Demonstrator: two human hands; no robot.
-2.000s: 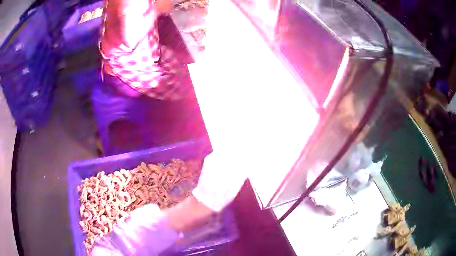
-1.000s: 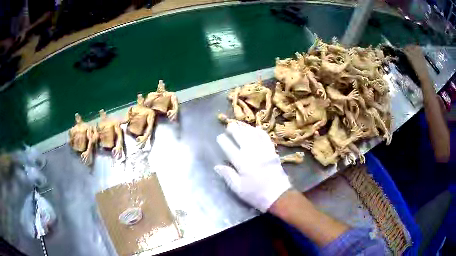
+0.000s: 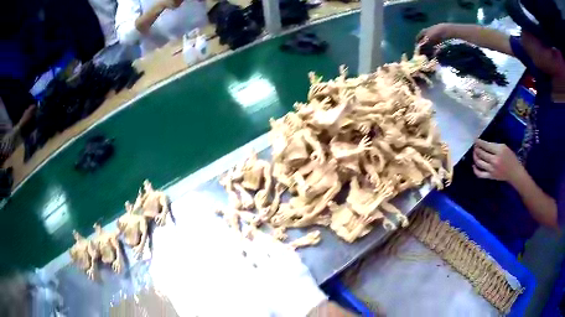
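My right hand (image 3: 232,269), in a white glove, is a large, washed-out shape low in the middle, with a bare wrist at the bottom edge. Its fingers cannot be made out, nor whether it holds anything. Just beyond it lies a big heap of tan torsos and arms (image 3: 347,155) on the metal table. A loose tan arm (image 3: 305,239) lies at the heap's near edge. Several tan torsos with arms (image 3: 132,229) stand in a row along the far table edge at left. My left hand is not in view.
A green conveyor belt (image 3: 186,133) curves behind the metal table (image 3: 458,117). A blue crate (image 3: 517,275) with pale lining and a column of tan parts sits below the near edge. A person at right reaches to dark parts (image 3: 468,62). Others are across the belt, near dark piles (image 3: 80,102).
The view has swung from the blue crate of tan parts at left to the table, then further right. My right hand looks larger and washed out, and the cardboard and dish no longer show.
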